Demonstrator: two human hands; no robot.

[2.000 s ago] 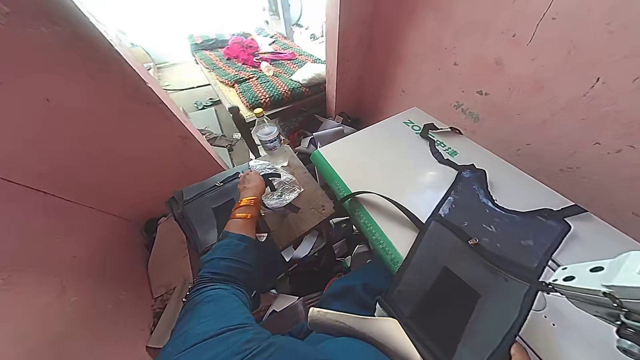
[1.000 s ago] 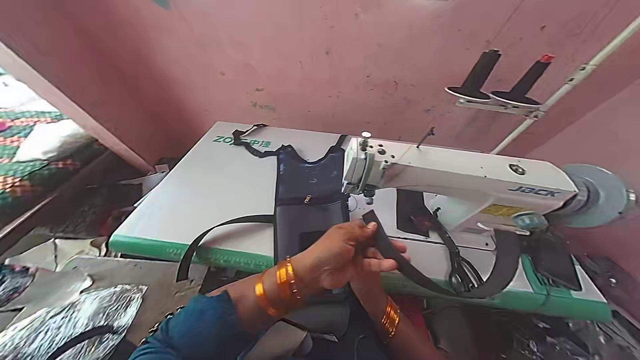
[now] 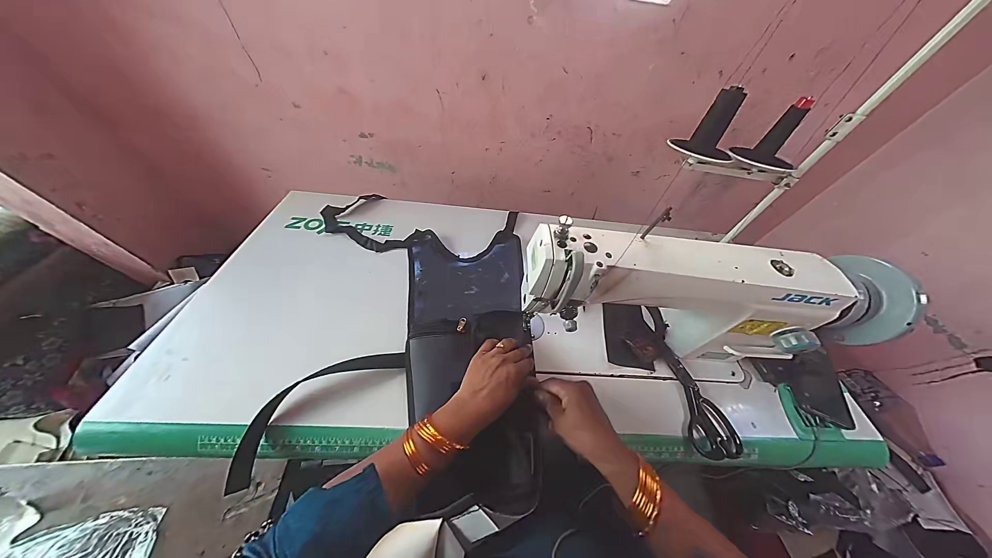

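A dark fabric piece with a zipper (image 3: 465,283) lies on the white sewing table, its right edge close to the needle area of a white Jack sewing machine (image 3: 682,287). My left hand (image 3: 496,380) presses flat on the fabric just below the machine head. At the fabric's right edge, my right hand (image 3: 573,411) pinches something dark, probably the edge or a strap end; the fingertips partly hide it. A black strap (image 3: 310,380) runs from the left side of the piece and hangs over the table's front edge. Another thin black strap (image 3: 364,238) curls from its top.
Black-handled scissors (image 3: 709,422) lie right of my hands, near a dark fabric piece (image 3: 628,337). Two black thread cones (image 3: 713,124) stand on a holder at the upper right. The table's green front edge (image 3: 325,442) bears a ruler scale. Silvery foil (image 3: 101,535) is at lower left.
Two seconds ago my left hand was at the foil beside a bottle. One second ago both hands held a black strap above the fabric; now they are down at its right edge. The view has swung right.
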